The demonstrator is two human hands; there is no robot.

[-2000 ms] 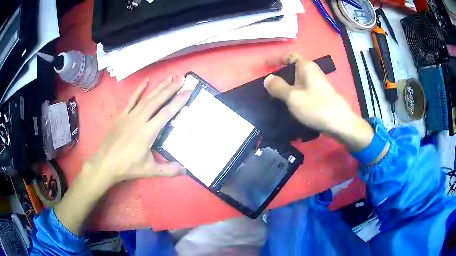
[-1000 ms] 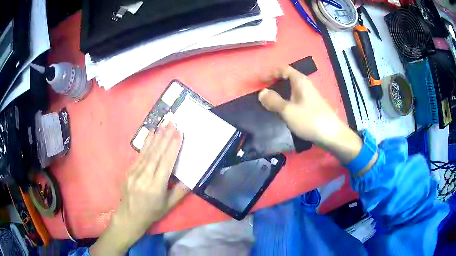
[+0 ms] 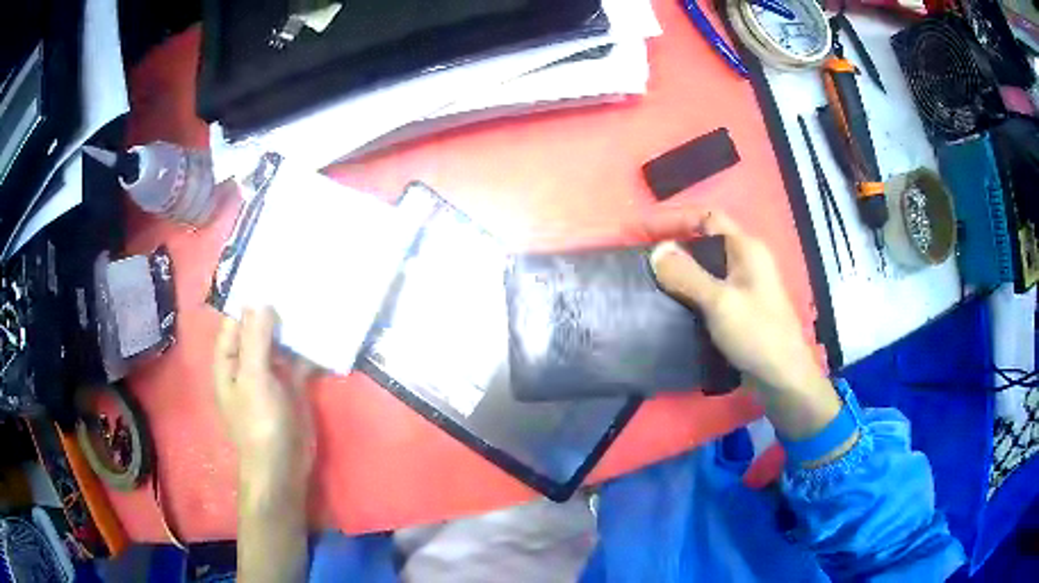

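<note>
My left hand (image 3: 260, 382) holds the battery (image 3: 325, 268) by its lower edge; it glares white, with a black strip along its left edge, tilted over the left side of the tablet frame. The black-edged tablet frame (image 3: 456, 427) lies open on the mat, its inside partly glaring white. My right hand (image 3: 746, 308) grips a flat black plate (image 3: 604, 325) by its right end, covering the right part of the frame. My right fingers are partly hidden by the plate. A small black block (image 3: 692, 163) lies alone above my right hand.
A red-pink mat (image 3: 376, 490) lies under the work. A solvent bottle (image 3: 171, 182) stands at left near a clear bag (image 3: 135, 313). Black covers on papers (image 3: 490, 114) lie at the back. Tweezers (image 3: 826, 188), an orange-black tool (image 3: 855, 137) and a tape roll (image 3: 921, 216) lie at right.
The battery has come out of the frame and moved left in my left hand. The black plate has moved in my right hand over the frame's right part. The small block is now fully uncovered.
</note>
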